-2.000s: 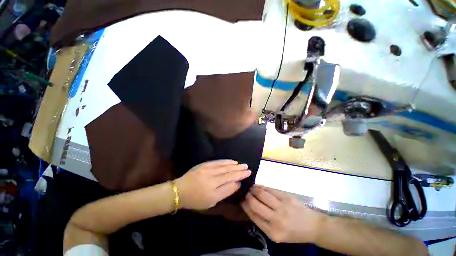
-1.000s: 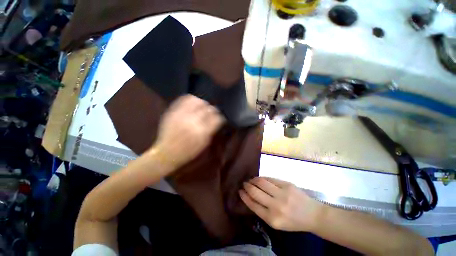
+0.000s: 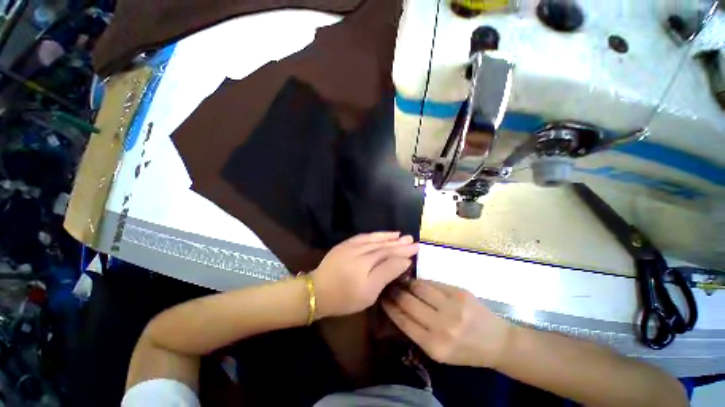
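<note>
A dark brown fabric piece point(image 3: 230, 119) lies on the white table left of the needle. A black fabric piece point(image 3: 286, 159) lies on it, its right part blurred beside the presser foot point(image 3: 421, 176). My left hand point(image 3: 362, 274) lies with fingers together on the cloth near its right edge. My right hand point(image 3: 445, 322) pinches the cloth edge just below, at the table's front edge. The fingertips of both hands nearly meet. Below them the brown cloth hangs into my lap.
The white sewing machine head point(image 3: 588, 87) with a blue stripe fills the upper right. Black shears point(image 3: 653, 278) lie right of the needle. More brown fabric point(image 3: 183, 24) lies at the back left. A ruler strip point(image 3: 199, 258) runs along the table's front edge.
My left hand has moved from the middle of the cloth down and right, beside my right hand. The brown cloth is spread differently, and the black piece has shifted down.
</note>
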